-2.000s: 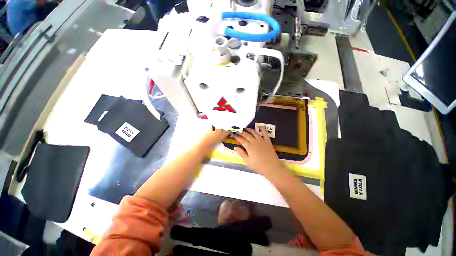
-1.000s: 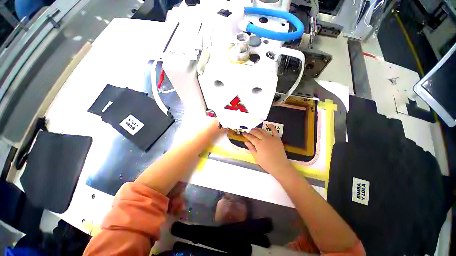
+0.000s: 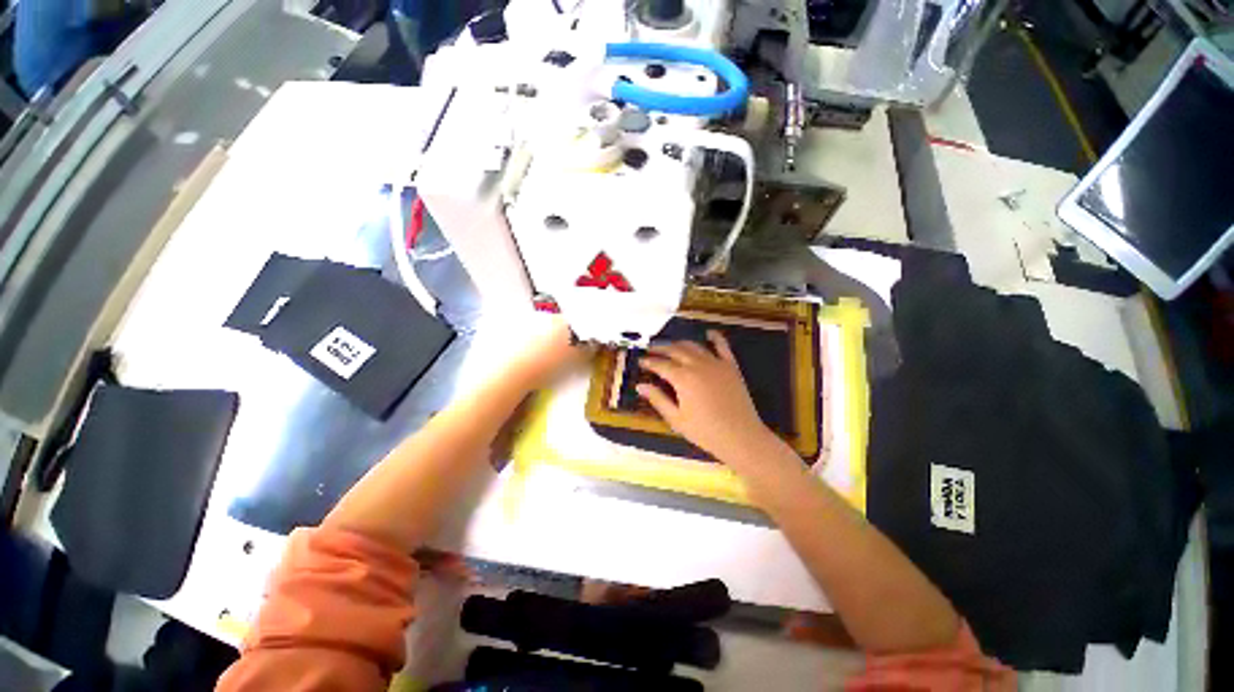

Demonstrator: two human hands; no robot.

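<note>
The amber-brown clamp frame (image 3: 812, 385) lies under the white machine head (image 3: 602, 216), with a black panel (image 3: 765, 365) inside it. The white template plate (image 3: 842, 406) with yellow tape surrounds the frame. My right hand (image 3: 697, 392) lies on the black panel inside the frame, fingers spread and pointing left, gripping nothing visible. My left hand (image 3: 552, 345) reaches to the left side of the machine head; its fingers are hidden behind the head, so its hold cannot be told.
Small black panels (image 3: 386, 345) with a white label lie left of the machine. Another black panel (image 3: 142, 487) lies far left. Large black panels (image 3: 1042, 460) are stacked at right, below a tablet (image 3: 1164, 169). Black strips (image 3: 589, 629) lie near my lap.
The clamp frame and template plate have shifted toward me and left relative to the machine head. More of the frame's left side shows. My right hand now rests further inside the frame, covering the label area.
</note>
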